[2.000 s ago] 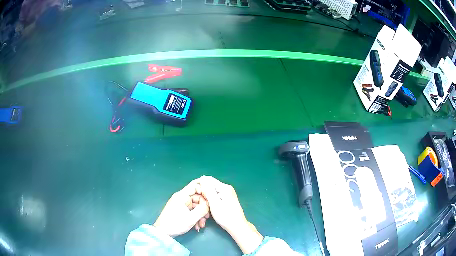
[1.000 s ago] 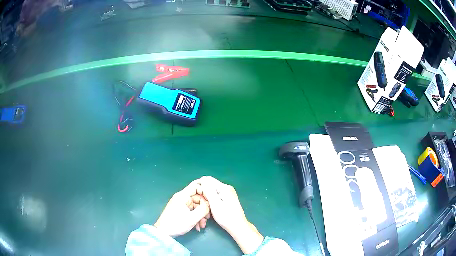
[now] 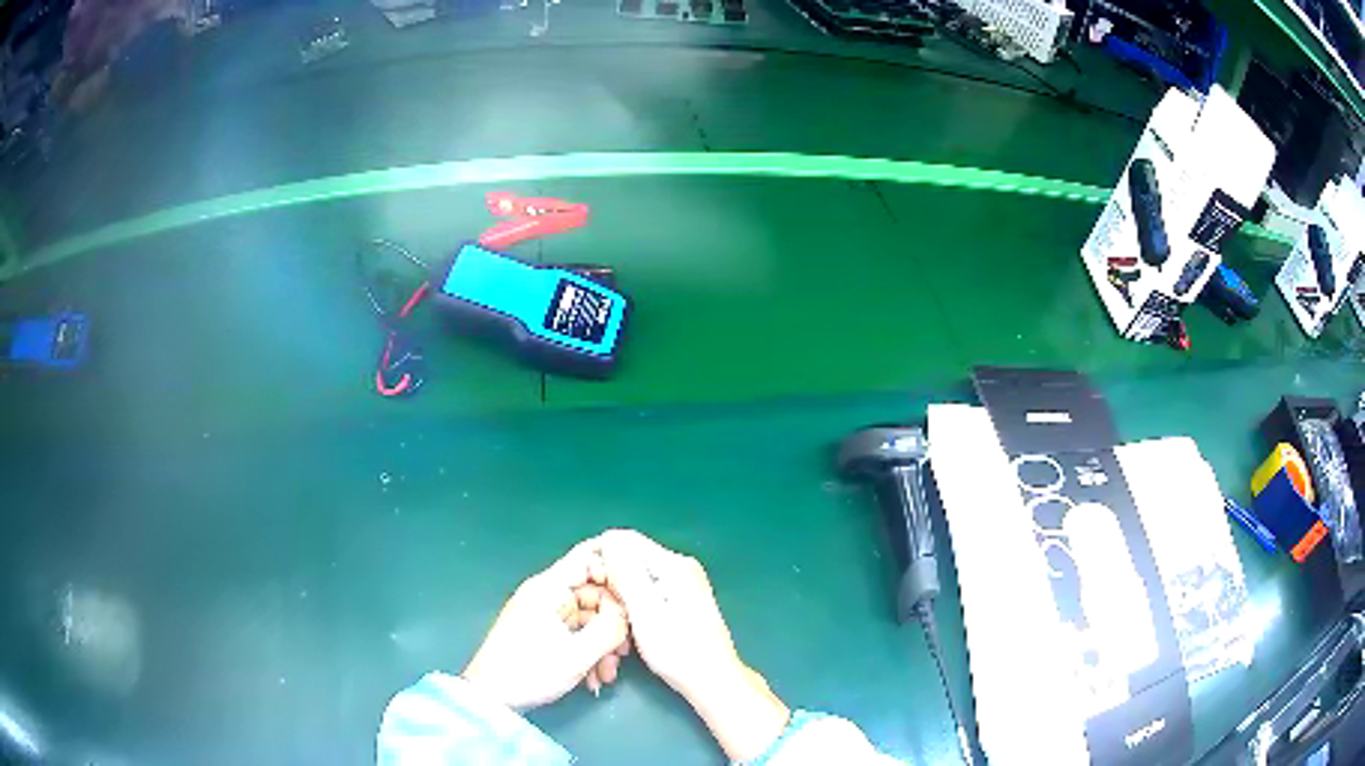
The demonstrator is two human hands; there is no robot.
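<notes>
A blue and black battery tester (image 3: 536,308) lies on the green belt in front of me. Its red clamp (image 3: 536,219) lies just behind it and its thin leads (image 3: 397,337) curl at its left. My left hand (image 3: 547,635) and my right hand (image 3: 668,621) rest clasped together at the bottom centre. The fingers are folded into each other, and no object shows in them. The hands do not touch the tester. A second blue tester (image 3: 48,341) lies at the far left edge.
A barcode scanner (image 3: 903,516) lies right of my hands, beside flat box blanks (image 3: 1000,599). Formed retail boxes (image 3: 1160,225) stand at the upper right. A tape roll (image 3: 1284,494), a slim blue item (image 3: 1249,524) and a black tray (image 3: 1332,569) are at the right edge.
Both testers, the clamp and leads have moved to the right along the belt. The standing boxes have also shifted slightly right. My hands have stayed clasped in place.
</notes>
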